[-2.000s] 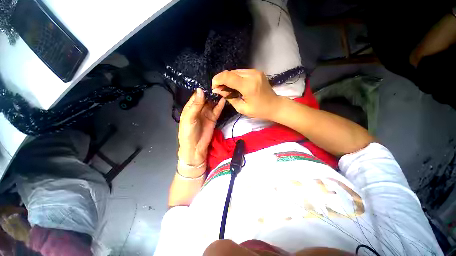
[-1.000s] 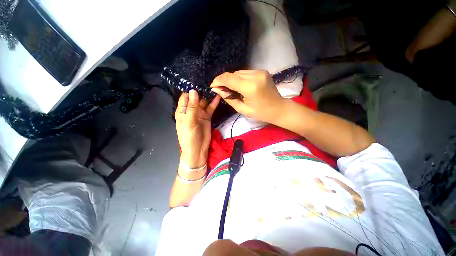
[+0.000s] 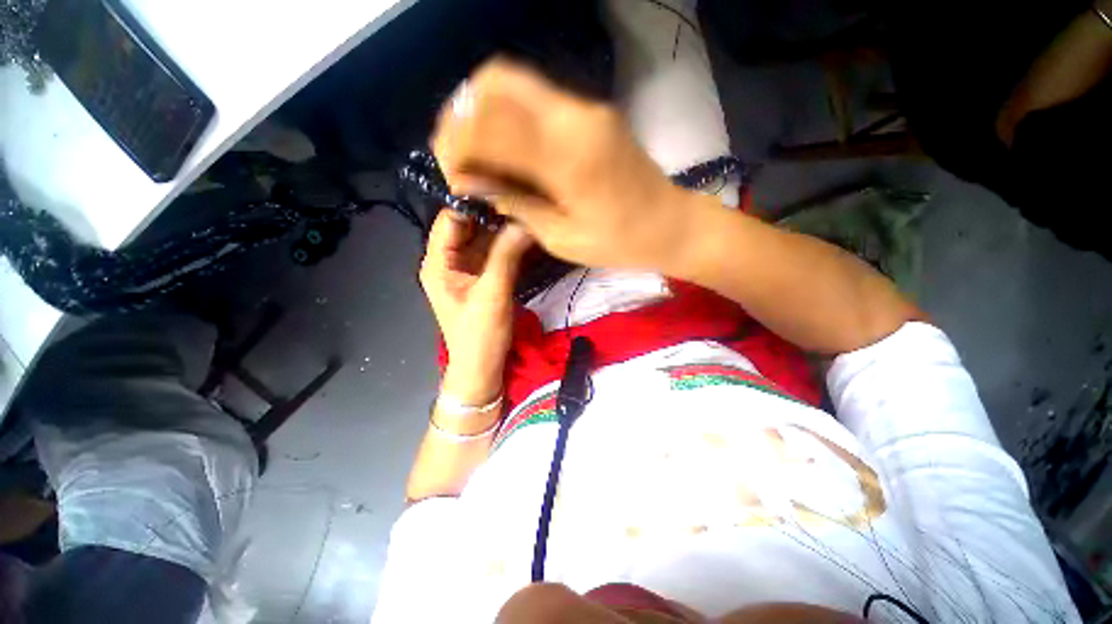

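A dark nubby garment piece lies over the lap, mostly hidden behind my right hand. A black trim with white glints (image 3: pixel 478 215) runs along its edge, and more of the strip shows (image 3: pixel 705 173) to the right of my right hand. My left hand (image 3: pixel 470 287) pinches the trimmed edge between thumb and bent fingers. My right hand (image 3: pixel 549 159) is blurred, raised over the cloth and partly covering the work, with its fingers curled. No needle or thread can be made out at its fingertips.
A white table (image 3: pixel 281 49) at upper left holds a black smartphone (image 3: pixel 128 92). Long black glittering strands (image 3: pixel 159 262) hang from its edge. A red cloth (image 3: pixel 634 327) crosses the lap. Another person's arm (image 3: pixel 1067 79) shows at upper right.
My right hand has lifted from the trim, moved up and left, and blurred. My left hand's fingers have bent from nearly straight to curled at the trimmed edge.
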